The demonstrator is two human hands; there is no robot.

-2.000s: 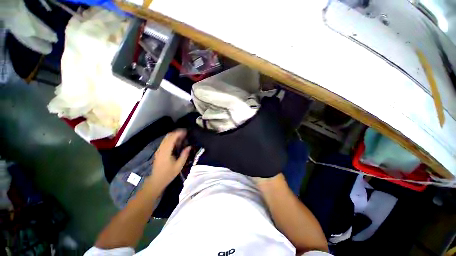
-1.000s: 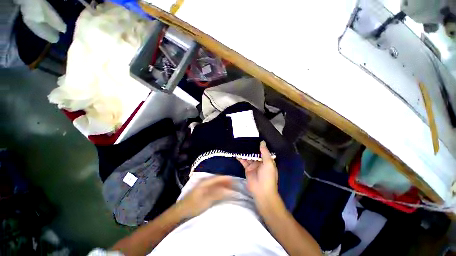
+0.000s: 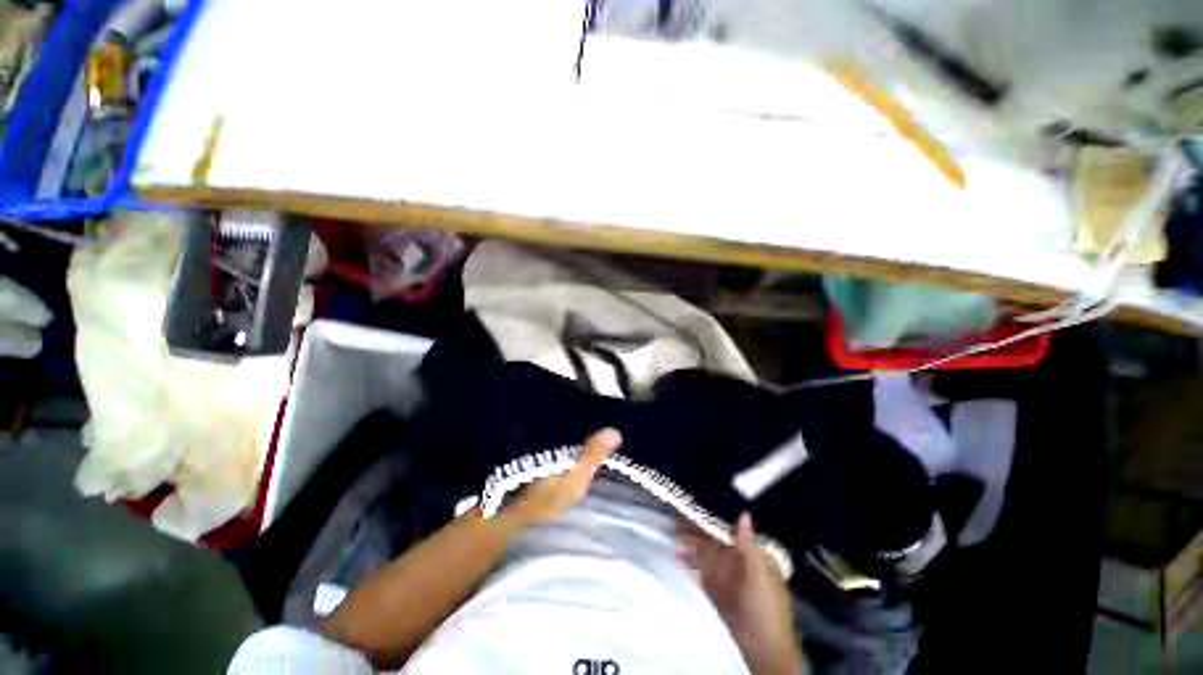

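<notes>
A dark garment (image 3: 686, 429) lies across the wearer's lap, with a row of white stitches (image 3: 666, 491) along its near edge. My left hand (image 3: 567, 488) holds that edge near the middle, thumb on top. My right hand (image 3: 745, 574) is at the edge further right, partly under the cloth, its fingertips at the stitching. A white piece (image 3: 771, 466) lies tilted on the dark cloth just beyond my right hand. A light beige garment part (image 3: 594, 310) with dark stripes is bunched behind the dark cloth.
A white table with a wooden edge (image 3: 528, 227) runs across beyond the lap. A grey tray of metal parts (image 3: 240, 346) and cream cloth (image 3: 119, 382) are left. A blue basket (image 3: 145, 119) is upper left. A red basket (image 3: 939, 353) with pale green contents is right.
The view has turned, so the table edge runs nearly level. My left hand has come onto the stitched edge. My right hand has moved right along it, and the white piece now appears narrow and tilted.
</notes>
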